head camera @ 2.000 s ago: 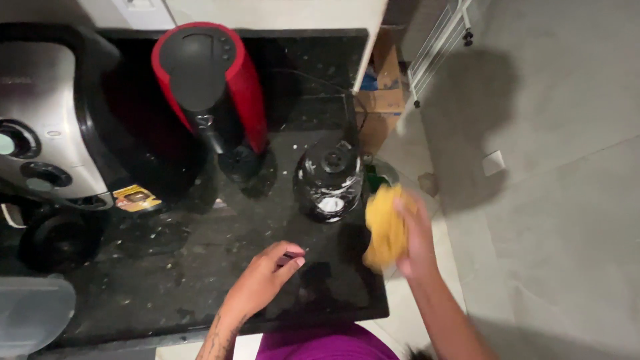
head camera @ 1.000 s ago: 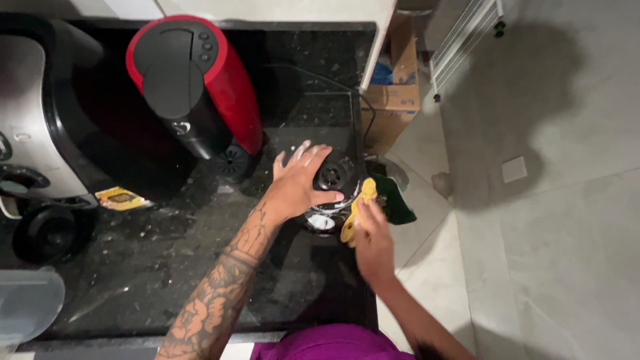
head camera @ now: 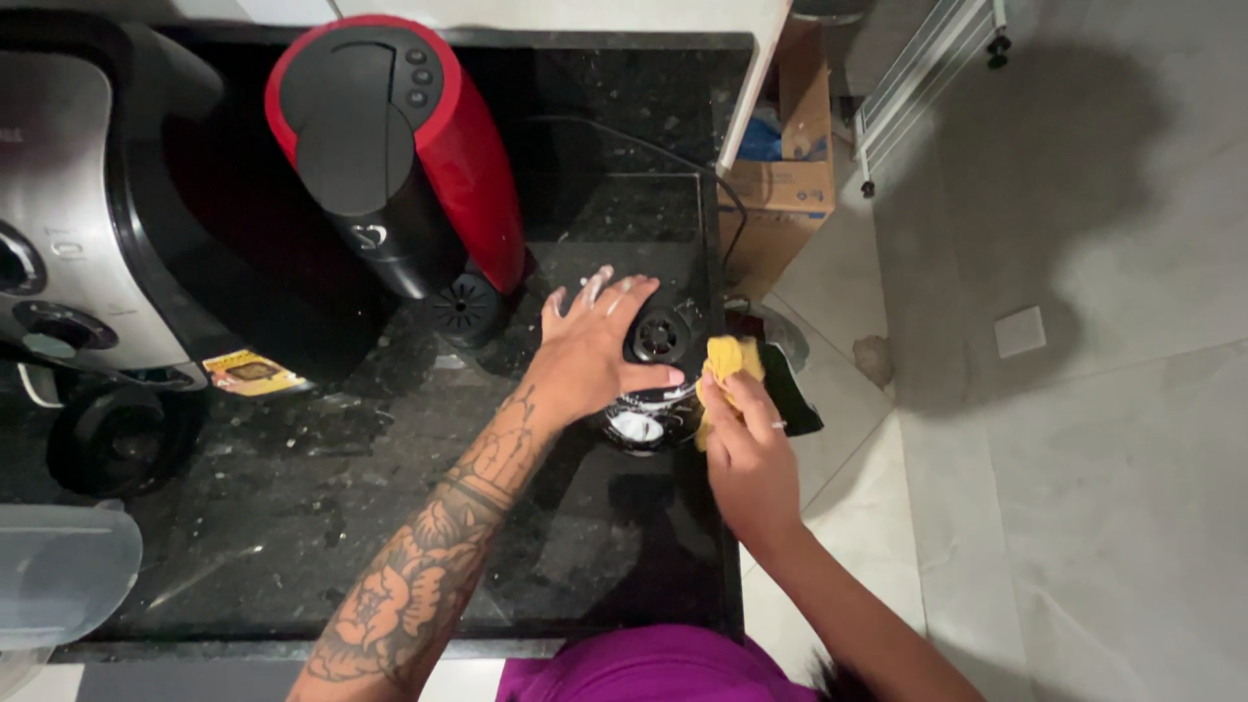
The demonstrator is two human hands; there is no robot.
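Observation:
A black appliance base, probably a blender's (head camera: 639, 426), stands near the right edge of the dark stone counter, with white foam or residue on it. My left hand (head camera: 595, 356) rests on its top left side, fingers spread and whitish at the tips, thumb across the front of the round vented top. A yellow cloth (head camera: 729, 361) is gripped in my right hand (head camera: 751, 448), against the appliance's right side. Part of the cloth is hidden behind my fingers.
A red and black capsule coffee machine (head camera: 478, 175) and a silver and black air fryer (head camera: 68, 195) stand at the left. A clear plastic container (head camera: 68, 575) sits lower left. Beyond the counter's right edge are a cardboard box (head camera: 780, 185), a dark green item (head camera: 788, 390) and a white rack (head camera: 916, 78).
Two seconds ago my left hand was off the appliance, in front of it; now it rests on it. My right hand has brought the yellow cloth against the appliance's side.

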